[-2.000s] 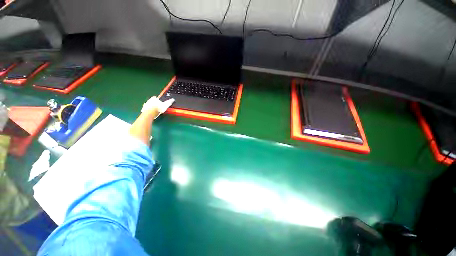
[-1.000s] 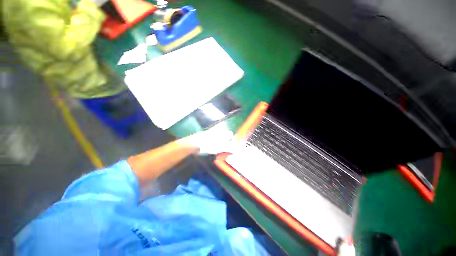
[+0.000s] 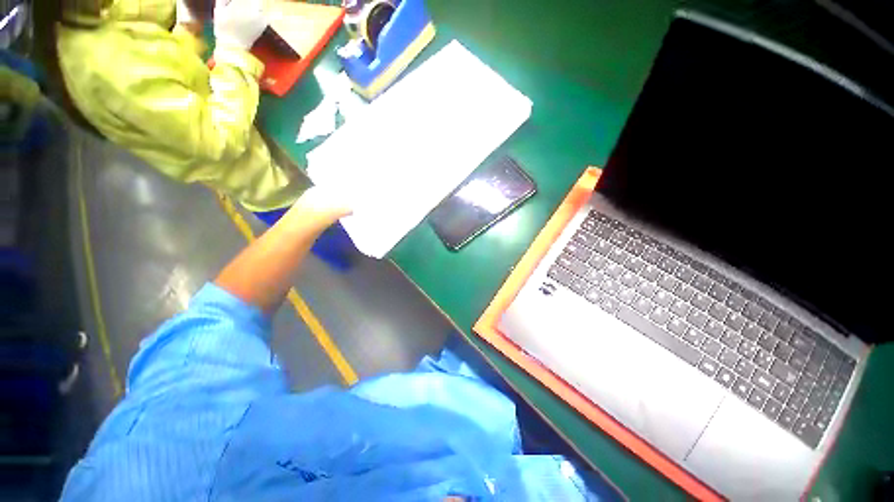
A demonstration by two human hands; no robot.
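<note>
An open laptop (image 3: pixel 627 343) with black screen and grey keyboard lies on an orange-red tray (image 3: pixel 534 257) at the right. My left hand (image 3: pixel 328 204), in a white glove, is at the near-left edge of the stack of white protective sheets (image 3: pixel 431 137). Glove and sheets blend in the glare, so its fingers and any grip on a sheet cannot be made out. My right hand is not in view.
A black smartphone (image 3: pixel 483 203) lies between stack and laptop. A blue tape dispenser (image 3: pixel 390 47) and crumpled white scraps (image 3: pixel 323 113) are beyond the stack. A person in yellow sleeves (image 3: pixel 167 103) works at another orange-red tray (image 3: pixel 316 29). The bench edge runs diagonally below.
The laptop on its tray first came close in front of me as the view turned. My left hand has since left its near-left corner and moved to the sheet stack. My right hand has dropped out of view.
</note>
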